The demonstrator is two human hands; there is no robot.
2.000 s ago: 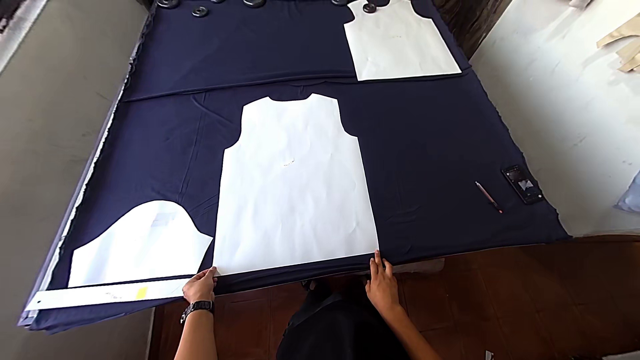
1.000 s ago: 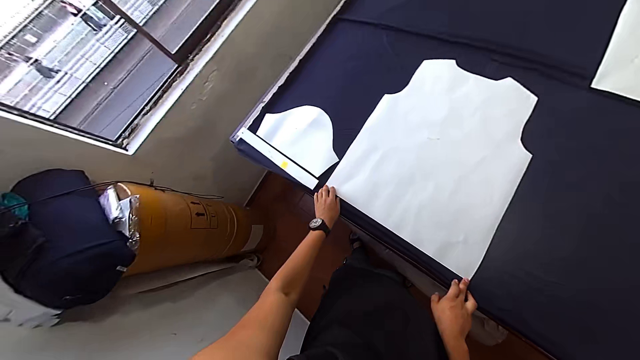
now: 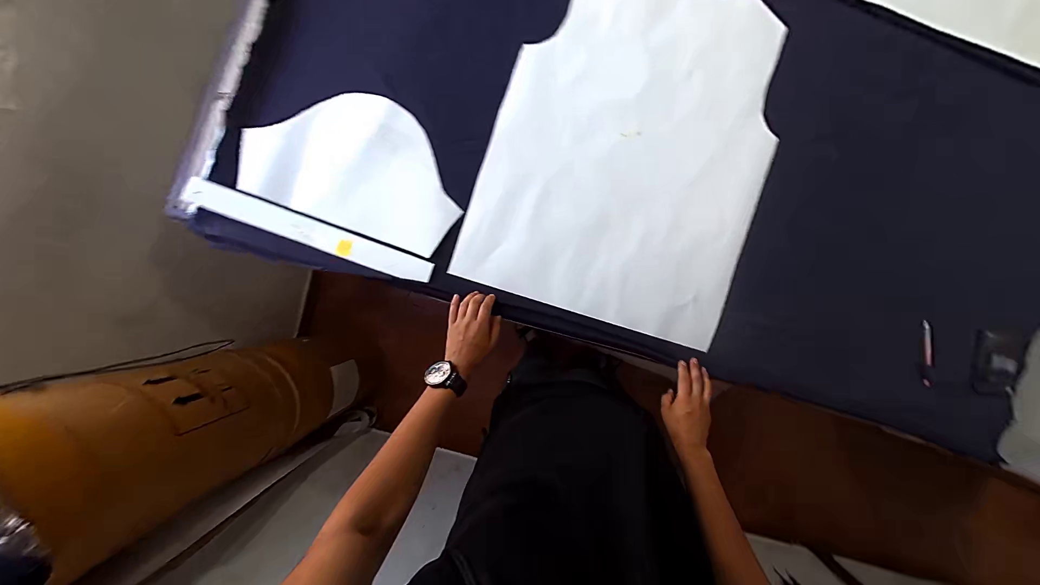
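Note:
Dark navy fabric [image 3: 877,244] covers the table, and a large white paper bodice pattern [image 3: 617,179] lies flat on it. To its left are a white sleeve pattern [image 3: 349,171] and, just below that, a narrow white strip [image 3: 301,231] with a yellow mark. My left hand [image 3: 473,329], with a watch on the wrist, touches the fabric's near edge below the bodice's lower left corner. My right hand [image 3: 689,406] has its fingertips at the same edge, by the lower right corner. Whether either hand pinches the fabric is not clear.
A pencil or pen [image 3: 927,353] and a phone [image 3: 998,361] lie on the fabric at right. Part of another white pattern piece [image 3: 991,24] shows at top right. Below left lies a large brown cylindrical container or roll [image 3: 203,406], beside the wall [image 3: 97,179].
The view has swung a lot. My left hand has shifted from the bodice's lower left corner down to the fabric's edge, and my right fingertips are now just off the lower right corner.

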